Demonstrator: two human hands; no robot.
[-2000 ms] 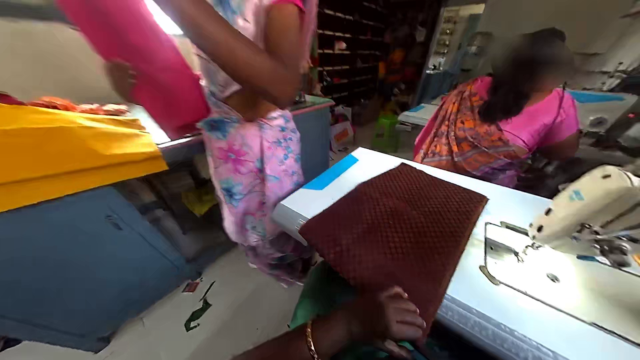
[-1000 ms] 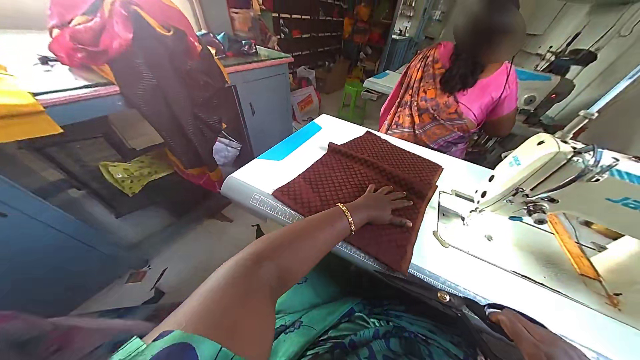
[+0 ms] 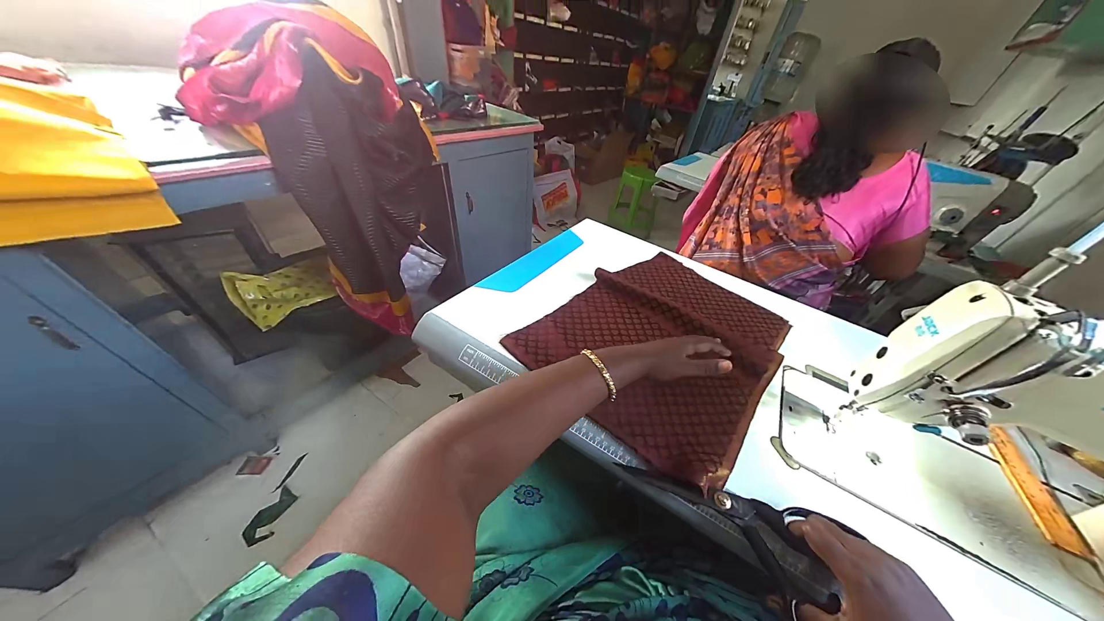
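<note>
A maroon patterned cloth (image 3: 647, 345) lies on the white sewing table (image 3: 526, 302), with a raised fold across its far part. My left hand (image 3: 690, 358), a gold bangle at its wrist, rests on the cloth with its fingers somewhat apart. At the table's near edge, my right hand (image 3: 849, 569) holds the handles of black fabric scissors (image 3: 733, 509). The scissors' pivot is beside the near corner of the cloth; the blades point left along the edge and are partly hard to make out. To the right stands the white sewing machine head (image 3: 966, 345).
A wooden ruler (image 3: 1035, 492) lies beneath the machine arm. Ahead, a person (image 3: 802, 198) sits at another sewing machine. At left, a dark sari (image 3: 345, 164) hangs over a counter beside yellow cloth (image 3: 69, 172). A green stool (image 3: 634, 194) stands behind; fabric scraps (image 3: 272, 513) lie on the floor.
Since the earliest frame, my left hand has come to lie on the cloth. The black scissors in my right hand have come into view. The standing person on the left is out of view.
</note>
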